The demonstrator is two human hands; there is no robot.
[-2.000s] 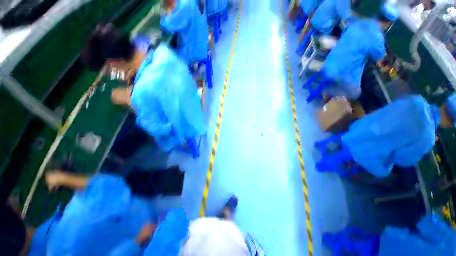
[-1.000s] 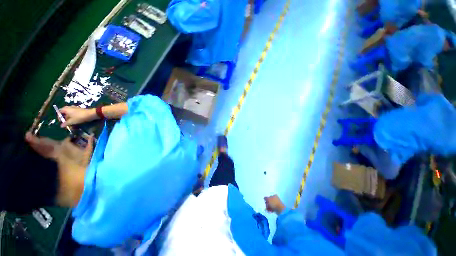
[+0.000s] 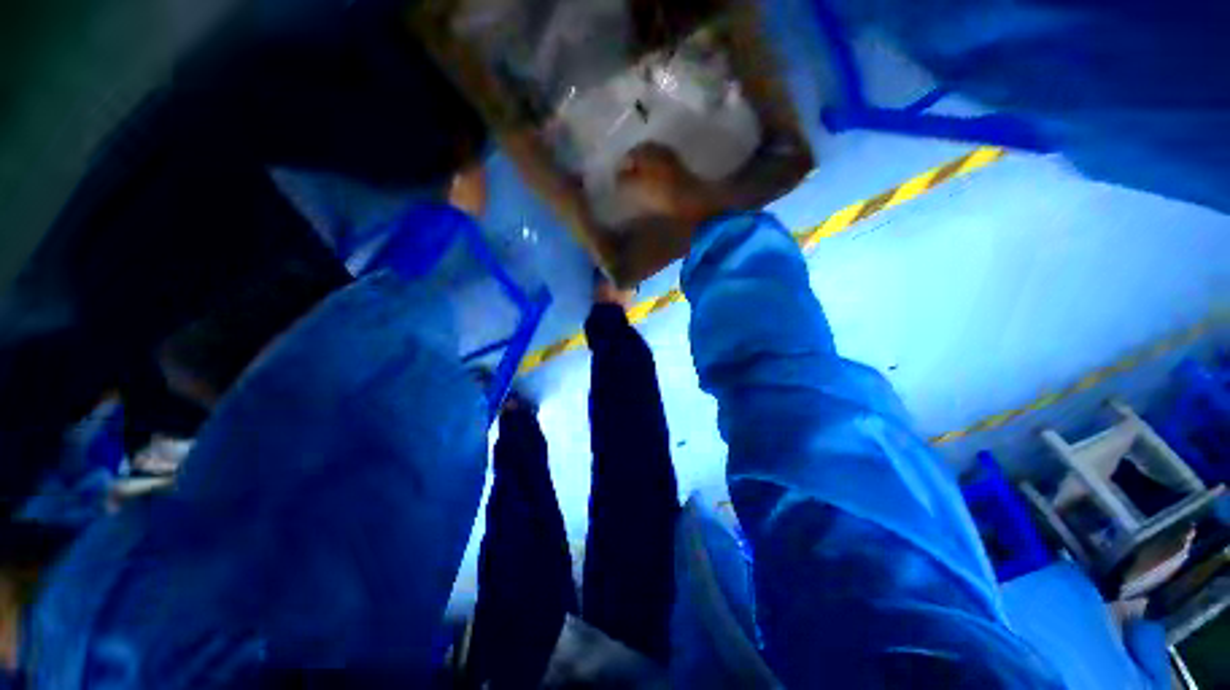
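Note:
A brown cardboard box (image 3: 614,243) stands at the top centre, tilted in the picture. Clear and whitish plastic bags (image 3: 715,121) lie inside it. My right arm in a blue sleeve reaches up to the box. My right hand (image 3: 657,175) is inside it, over the bags, dark and blurred. The fingers are not clear, so I cannot tell whether they hold anything. My left hand is not in view.
My dark-trousered legs (image 3: 629,458) are below the box. A blue stool (image 3: 519,324) and a person's blue smock (image 3: 337,472) are at the left. Another blue smock is at the upper right. A pale stool (image 3: 1120,479) is at the right, across the yellow-black floor line (image 3: 890,202).
The view has dropped and turned down to the box, which now appears large. My right hand has moved from above the aisle floor into the box.

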